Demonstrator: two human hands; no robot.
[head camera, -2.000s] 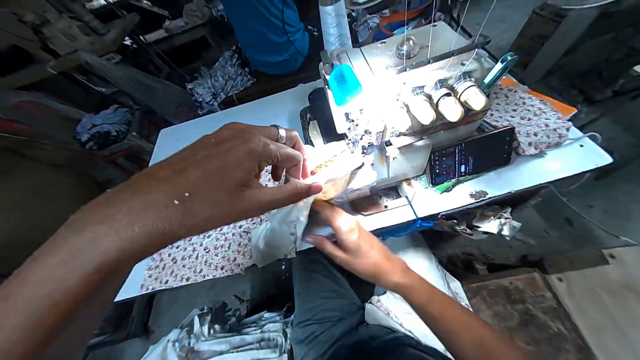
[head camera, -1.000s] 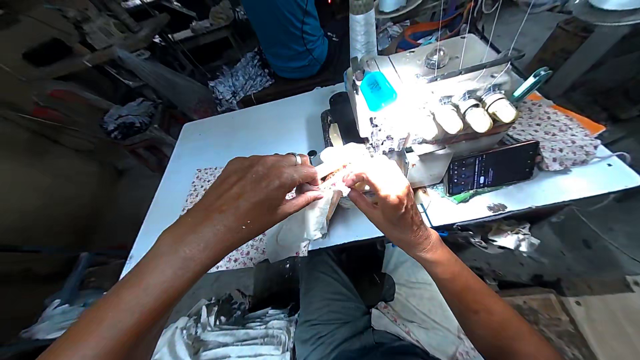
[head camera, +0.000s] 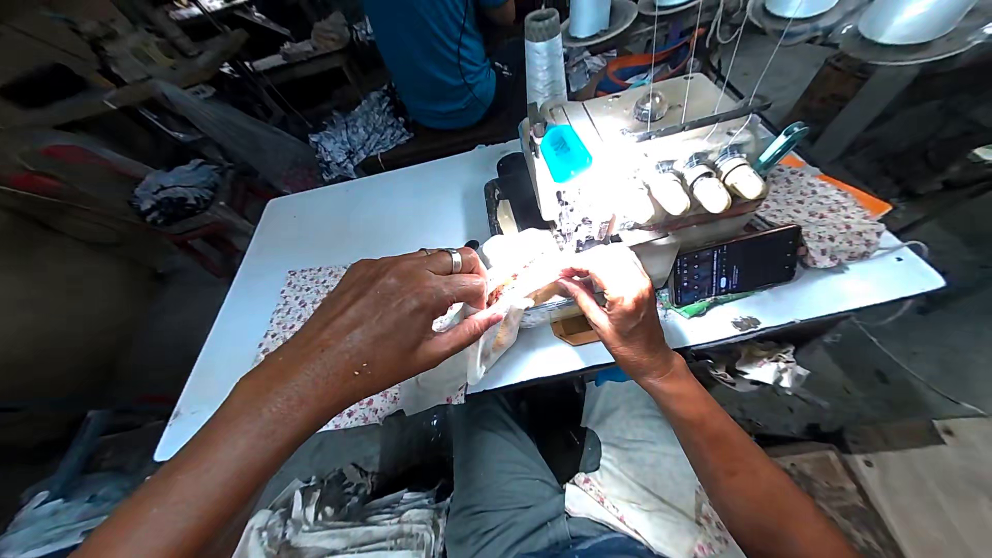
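Observation:
My left hand, a ring on one finger, pinches the near edge of a white and floral fabric at the front of an overlock sewing machine. On the fabric's right side, my right hand grips its edge between thumb and fingers, close to the brightly lit needle area. Glare hides the needle and presser foot. More floral fabric spreads over the white table under my left forearm.
A smartphone leans against the machine's right side, by folded floral cloth. Thread cones stand behind. A person in a blue shirt sits beyond the table. Cloth pieces are piled below, and fabric lies across my lap.
My right hand has risen from low at the table's front edge to the fabric by the needle area. My left hand stays on the fabric. The view has shifted somewhat.

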